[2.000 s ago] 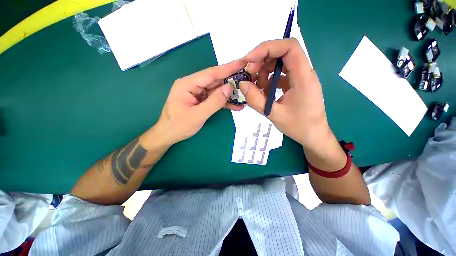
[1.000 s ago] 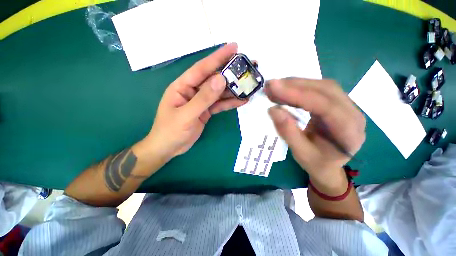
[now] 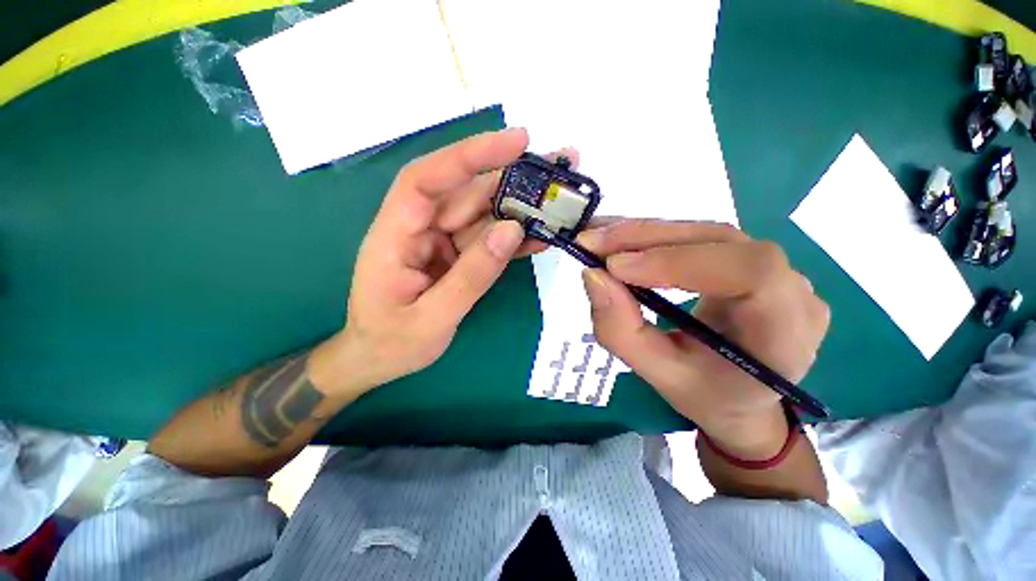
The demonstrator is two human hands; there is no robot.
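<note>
My left hand (image 3: 415,255) holds a smartwatch housing (image 3: 564,204), a black rounded-square shell with silvery and yellow parts inside, its open face up. My right hand (image 3: 704,306) holds slim black tweezers (image 3: 727,350) with pale lettering. The tweezers' tip is at the housing's lower left inner edge, close to my left thumb; whether it grips anything cannot be told. Below the hands lies a white backing sheet (image 3: 551,380) with rows of small grey adhesive pieces (image 3: 587,361).
White sheets (image 3: 364,80) lie at the upper left beside a crumpled clear plastic bag (image 3: 216,80). A slanted white sheet (image 3: 880,244) lies at right, near several waiting units (image 3: 988,233). A yellow edge (image 3: 68,62) curves behind the green bench. Neighbours' sleeves show at both sides.
The right hand went from both hands on the housing to holding the tweezers at its inside. The housing has turned in my left hand and the tweezers now point up-left.
</note>
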